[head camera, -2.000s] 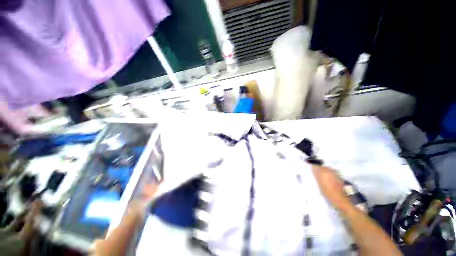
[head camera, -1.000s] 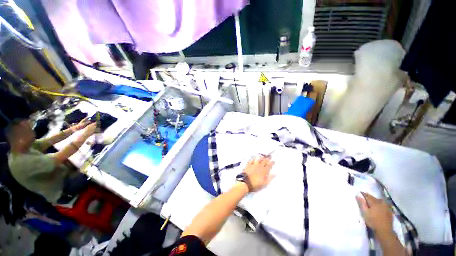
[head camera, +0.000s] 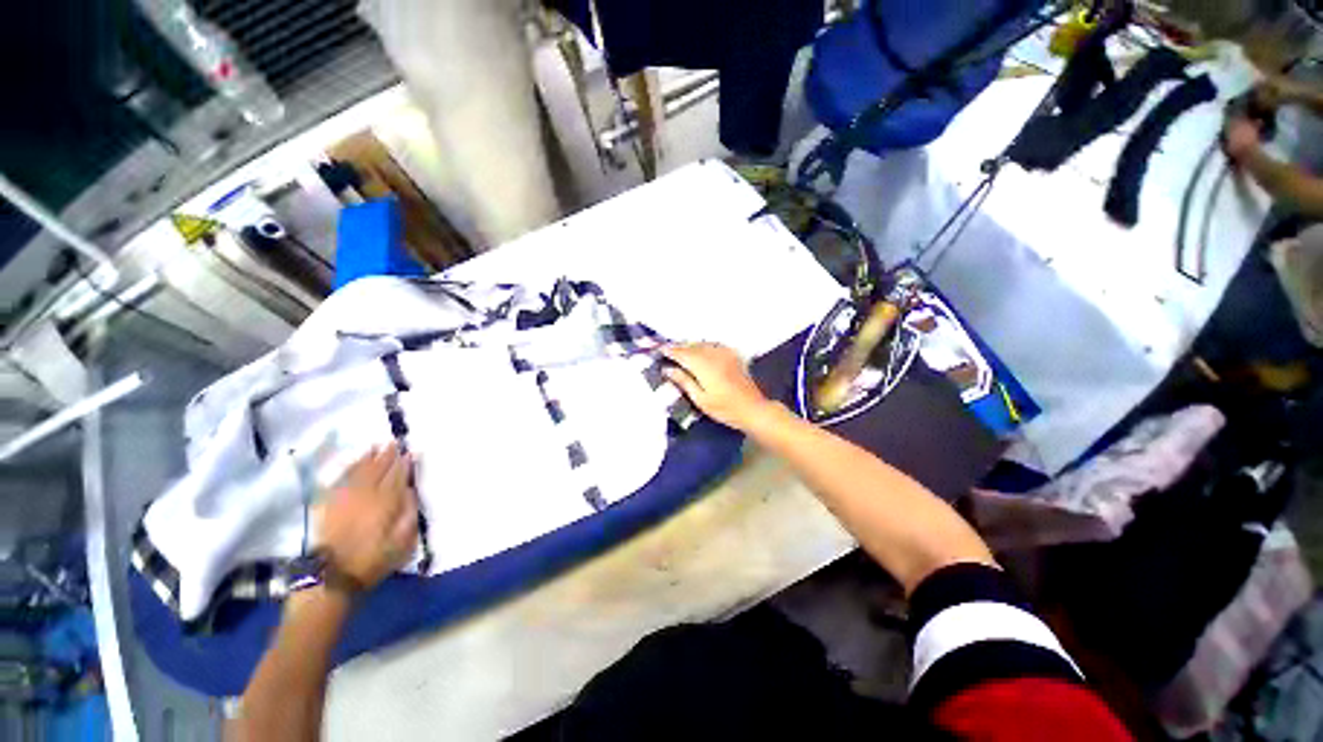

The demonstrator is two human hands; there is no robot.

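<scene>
The checked garment [head camera: 486, 435] lies with its white inner side up on the navy padded board [head camera: 580, 539], crossed by checked strips. Its checked edge shows at the lower left. My left hand [head camera: 367, 515] lies flat on the white side, left of centre, slightly blurred. My right hand [head camera: 714, 384] is at the garment's right end, fingers on the checked edge; whether they grip it is unclear. The steam iron [head camera: 859, 357] stands on the dark rest pad [head camera: 929, 452], right of my right hand, untouched.
The white table [head camera: 682, 239] runs behind and under the board. A blue block [head camera: 372, 242] stands behind the garment. At the upper right, another person's hands [head camera: 1251, 138] are at a white table [head camera: 1074, 276] with black strips [head camera: 1153, 138]. A fabric pile [head camera: 1161, 500] lies at the right.
The view has swung right, bringing the iron and the other table into view. The garment lies flatter along the board. My right hand has come to its right end; my left hand stays on the white side.
</scene>
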